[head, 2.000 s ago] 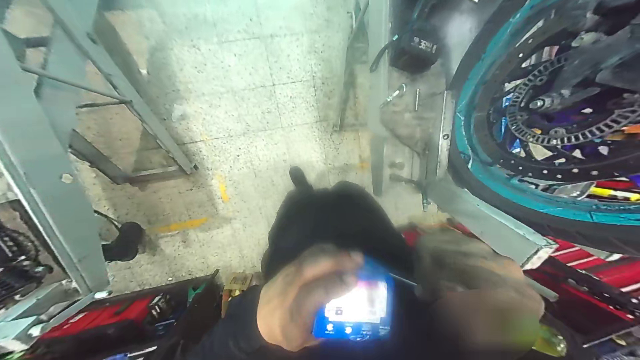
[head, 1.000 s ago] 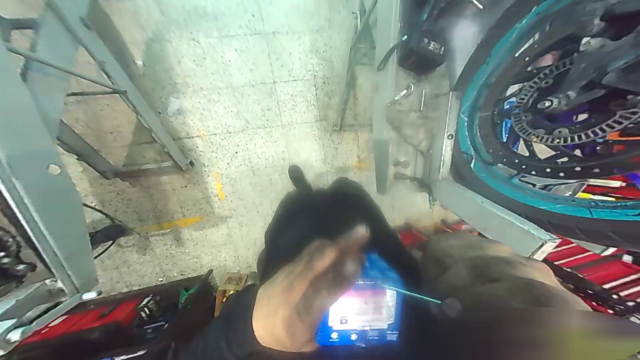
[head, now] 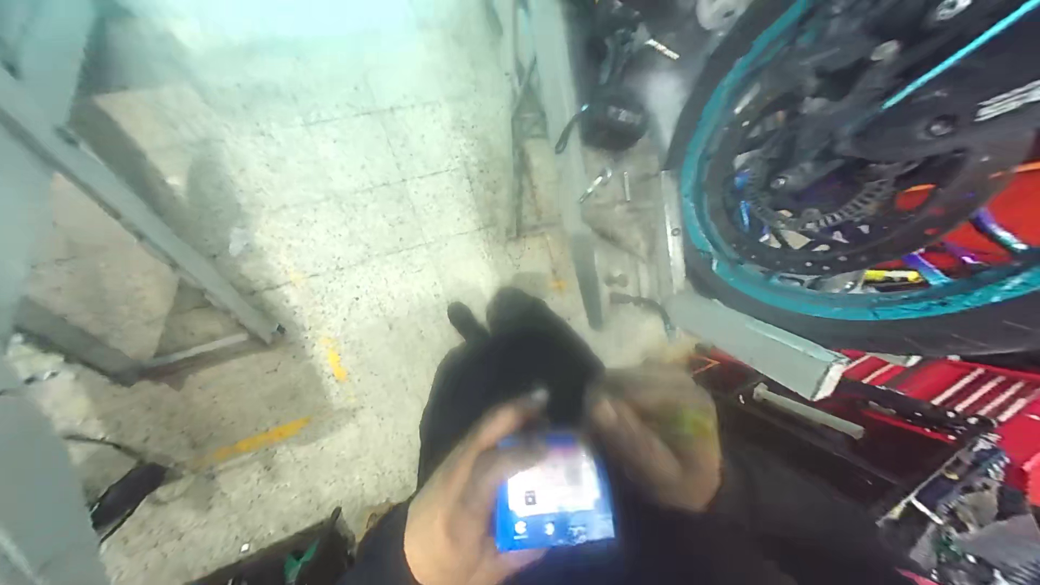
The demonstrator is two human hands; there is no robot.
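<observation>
At the bottom centre, my left hand grips a blue-edged device with a lit screen, perhaps a phone or a small box; blur leaves its kind unclear. The fingers lie along its left side and upper edge. My right hand is just right of the device, blurred, with its fingers bent. A yellow-green patch shows at the right hand; whether the hand holds it cannot be told. My dark-clothed legs are behind both hands.
A motorcycle wheel with teal rim edging stands at the right over a grey metal lift frame. Below it is a red tool drawer. A dark corded item lies at the upper middle. Grey metal legs stand at the left.
My right hand has moved left, closer to the lit device. A thin line seen between the hands one second ago no longer shows. The view has shifted toward the right.
</observation>
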